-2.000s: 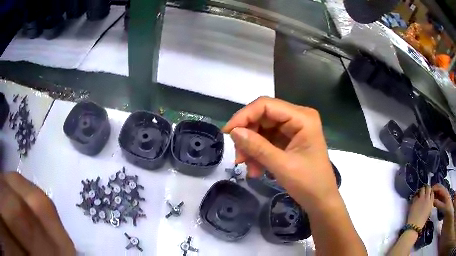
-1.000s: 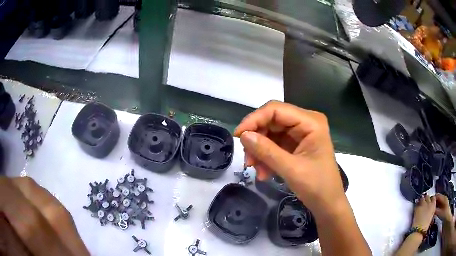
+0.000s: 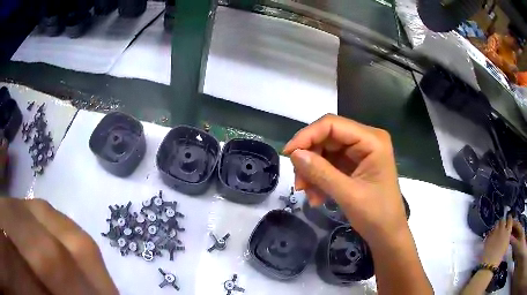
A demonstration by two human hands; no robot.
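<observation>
My right hand is above the worktop, right of a row of three black housings. Its thumb and forefinger tips meet; whether a tiny piece is between them is too small to tell. My left hand is large and cut off at the lower left; its fingertips are hidden. A pile of dark star-shaped inserts with pale centres lies between the hands, with a few loose ones nearby. Another housing stands open side up below the row, and more stand partly behind my right hand.
A green post rises behind the row. White sheets lie on the dark green surface beyond. More small inserts lie at the far left. At the right, another person's hands are beside clustered black housings.
The whole view has shifted, so the housings and inserts appear farther right. My right hand keeps its pinched pose beside the row. No housing has visibly moved on the worktop.
</observation>
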